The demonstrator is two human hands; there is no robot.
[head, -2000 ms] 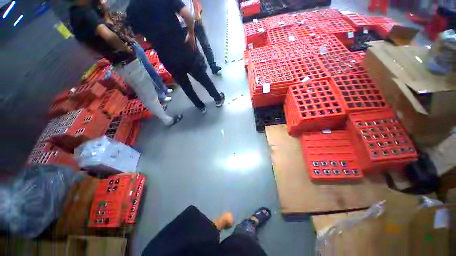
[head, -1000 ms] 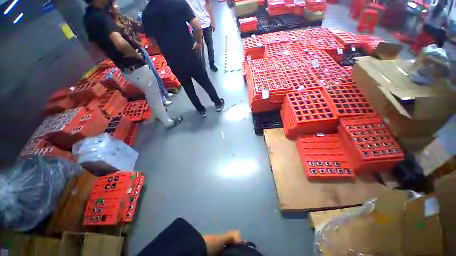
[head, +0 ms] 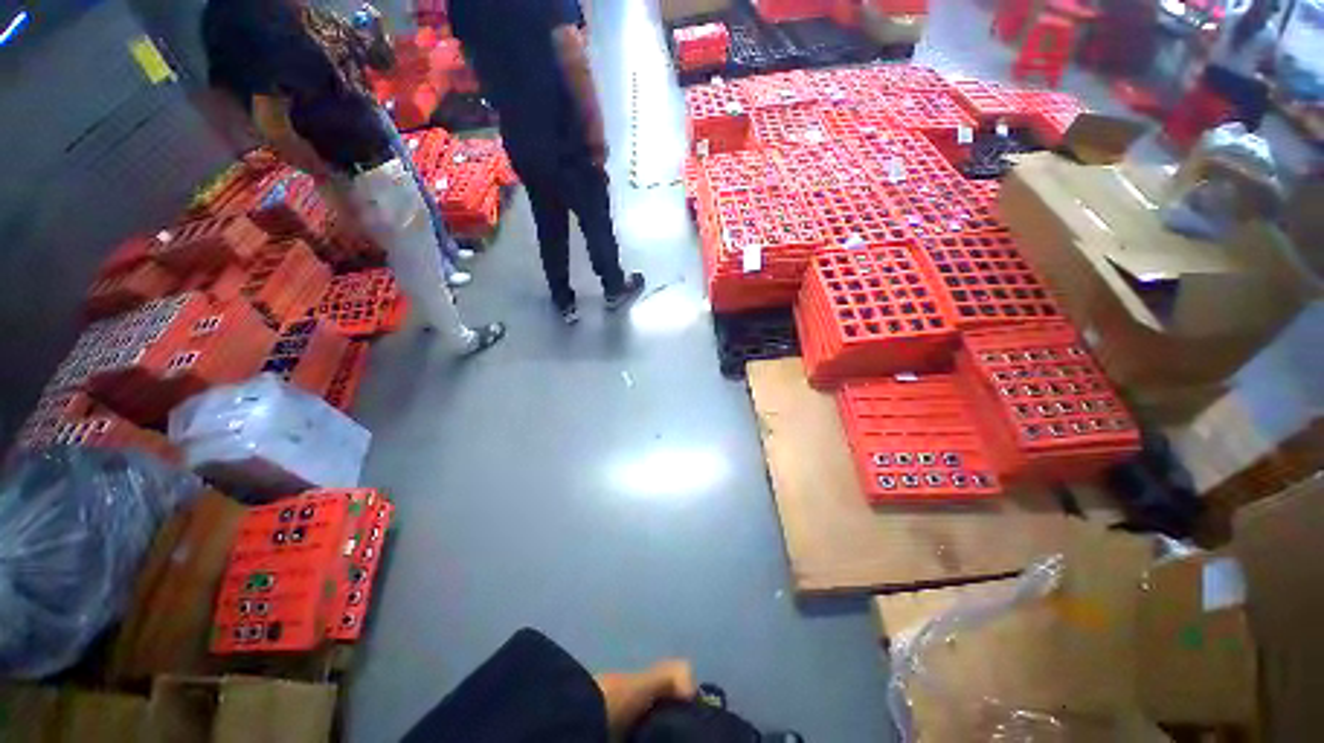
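Note:
Part of my left forearm or hand (head: pixel 649 694) shows blurred at the bottom edge, beside a dark sleeve; its fingers cannot be made out. My right hand is not in view. A low red parts tray (head: pixel 918 443) lies on a tan board (head: pixel 857 559) at the right, with two rows of small dark parts at its near end. A taller red tray stack (head: pixel 1048 399) stands beside it, with more filled trays (head: pixel 828 189) behind. At the lower left, a red tray (head: pixel 276 559) holds a few dark parts in some holes.
People in dark tops (head: pixel 516 102) stand in the aisle ahead. The grey floor (head: pixel 537 479) runs between the stacks. Cartons (head: pixel 1147 232) and a plastic-wrapped box (head: pixel 1016 639) stand right. A plastic bag (head: pixel 87 544), a wrapped white box (head: pixel 276 443) and red trays line the left.
The view has shifted, and the trays sit slightly further left in the picture. My sandalled foot, visible earlier, no longer shows clearly. The people ahead have changed stance; one in white is no longer seen.

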